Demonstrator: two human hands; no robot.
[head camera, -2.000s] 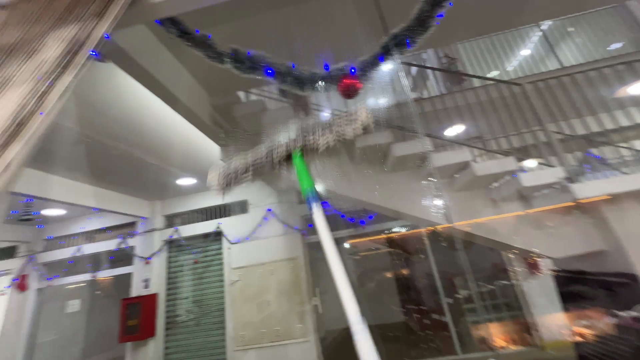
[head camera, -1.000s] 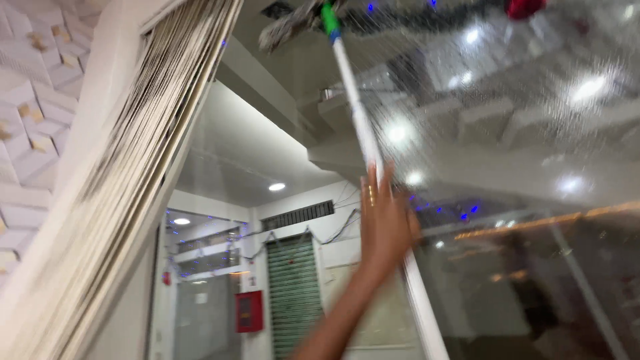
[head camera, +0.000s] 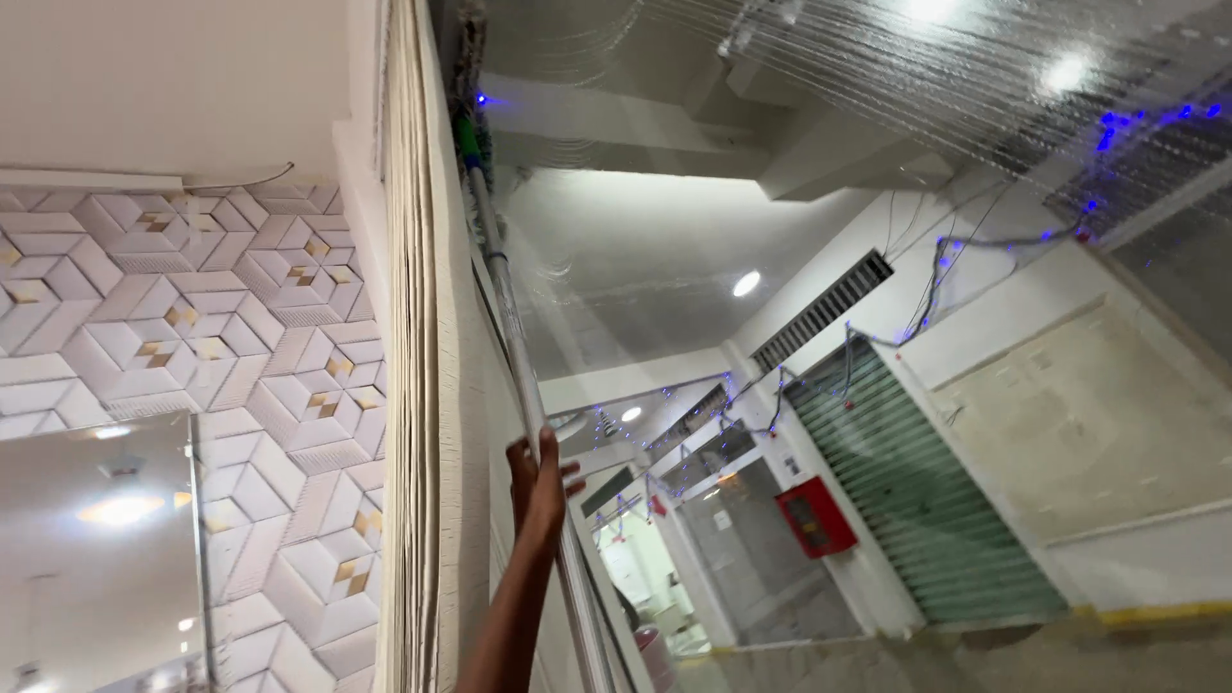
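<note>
My left hand (head camera: 544, 486) grips a long metal pole (head camera: 510, 318) with the fingers around it and the forearm rising from the bottom edge. At the pole's top, a green connector (head camera: 467, 140) joins a washer head with a fuzzy cover (head camera: 470, 58), partly hidden by the folded vertical blinds (head camera: 414, 337). The head lies along the left edge of a large glass pane (head camera: 616, 289). Wet streaks and droplets cover parts of the pane, mostly at the upper right. My right hand is outside the view.
Patterned wallpaper (head camera: 192, 337) and a mirror (head camera: 96, 549) are left of the blinds. Through the glass show a green roller shutter (head camera: 914, 491), a red wall box (head camera: 816, 517) and blue string lights (head camera: 948, 245).
The washer head has moved left across the glass to the edge beside the blinds. My hand, absent from the oldest frame, has come into view on the pole. The view has swung left and tilted.
</note>
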